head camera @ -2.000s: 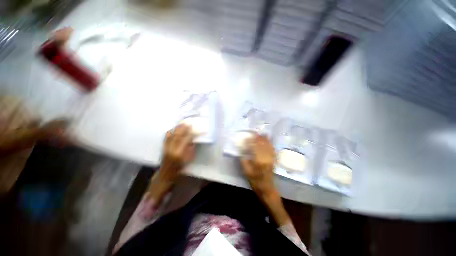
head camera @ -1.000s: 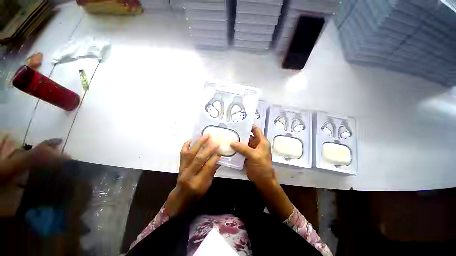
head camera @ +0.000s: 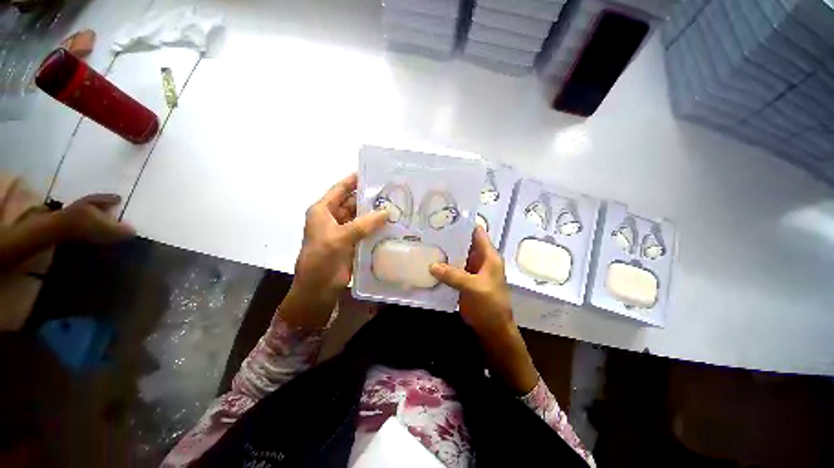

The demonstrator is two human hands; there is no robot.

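A pale translucent blister tray [head camera: 421, 170] is held up in both hands over the table's front edge. It holds a cream charging case [head camera: 408, 263] in the lower hollow and two earbuds [head camera: 439, 212] in the upper hollows. My left hand [head camera: 331, 236] grips its left side, thumb on the left earbud. My right hand [head camera: 481, 280] grips its lower right side, thumb on the charging case. Behind its right edge a partly hidden filled tray shows. Two more filled trays, one in the middle [head camera: 546, 239] and one at the right [head camera: 633, 263], lie beside it.
Stacks of trays [head camera: 512, 31] stand at the back, with a larger stack [head camera: 759, 82] at the right. A black phone [head camera: 602, 62] leans by them. A red bottle [head camera: 97, 95], white crumpled material [head camera: 168, 31] and another person's hand [head camera: 84, 225] are at the left.
The held tray is raised closer and turned squarer to view. My left hand has moved from the charging case to the tray's left side. The other person's hand is more extended over the table edge.
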